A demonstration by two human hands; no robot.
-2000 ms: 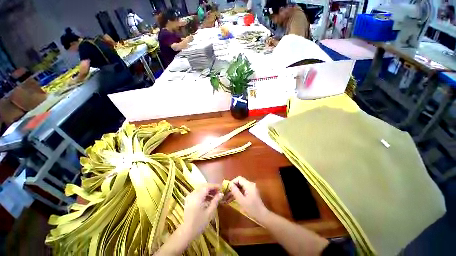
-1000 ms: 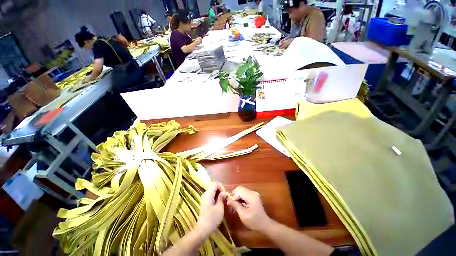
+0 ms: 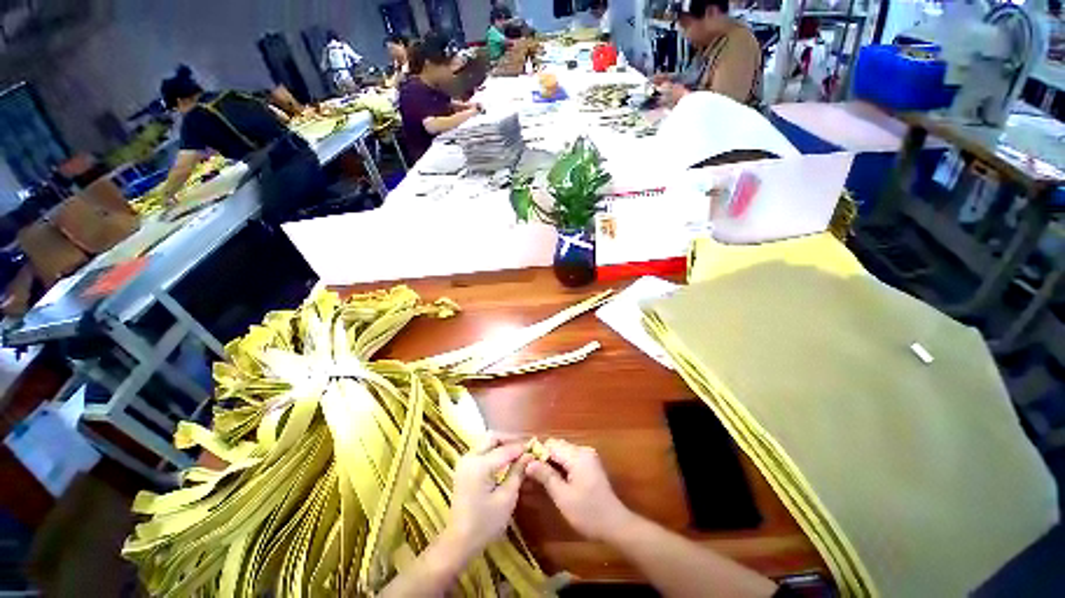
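Observation:
My left hand point(image 3: 482, 488) and my right hand point(image 3: 575, 485) meet near the desk's front, fingertips close together. Both pinch the small yellow end of a strip point(image 3: 536, 449); the rest of that strip is mostly hidden by the hands. A large heap of yellow-olive strips point(image 3: 339, 456), gathered by a pale band point(image 3: 313, 371) at its middle, lies directly left of my hands. A few loose strips point(image 3: 531, 362) extend from the heap's far side over the wood.
A black phone point(image 3: 712, 465) lies right of my hands. Olive panels point(image 3: 853, 397) are stacked further right, partly over white paper point(image 3: 637, 315). Behind are a low white partition point(image 3: 420, 248), a potted plant point(image 3: 575, 222) and a calendar point(image 3: 642, 234). People work at tables beyond.
Over the last second both hands stay near the same spot, with the fingertips shifted around the strip end and a bit more yellow showing between them. The heap, phone and panels keep their places.

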